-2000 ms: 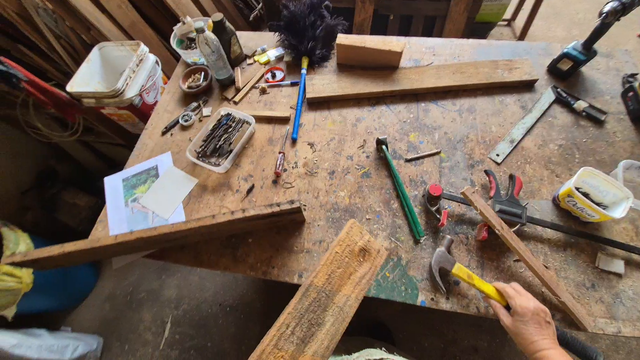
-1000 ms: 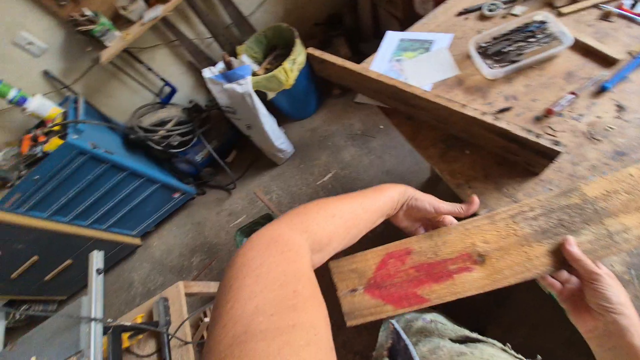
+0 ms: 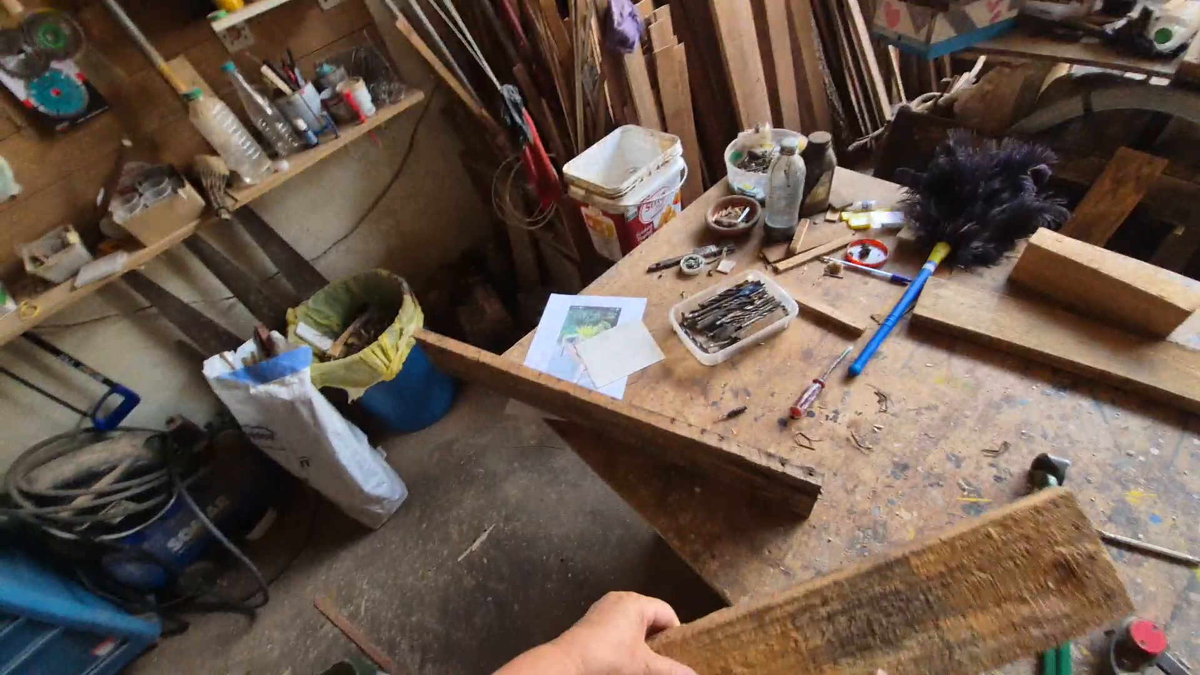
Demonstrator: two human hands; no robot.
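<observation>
At the bottom of the view my left hand (image 3: 614, 639) grips the near end of a rough wooden board (image 3: 919, 591), which slants up to the right over the workbench. My right hand is not clearly seen; at most a fingertip shows at the board's lower edge. Beyond the board, a second wooden plank (image 3: 619, 417) lies across the bench corner, its left end out past the edge. A green-handled tool (image 3: 1048, 469) is partly covered by the held board.
On the workbench (image 3: 947, 422) are a screwdriver (image 3: 820, 382), a plastic tub of drill bits (image 3: 733, 317), paper sheets (image 3: 619, 354), a feather duster (image 3: 980, 192) and more timber (image 3: 1097, 281). A bag (image 3: 305, 431) and a lined blue bin (image 3: 408, 384) stand on the floor left.
The view swung left, then back toward the bench. My right hand held the hammer in the first frame; a second ago both hands were on a board with a red arrow, which does not show now.
</observation>
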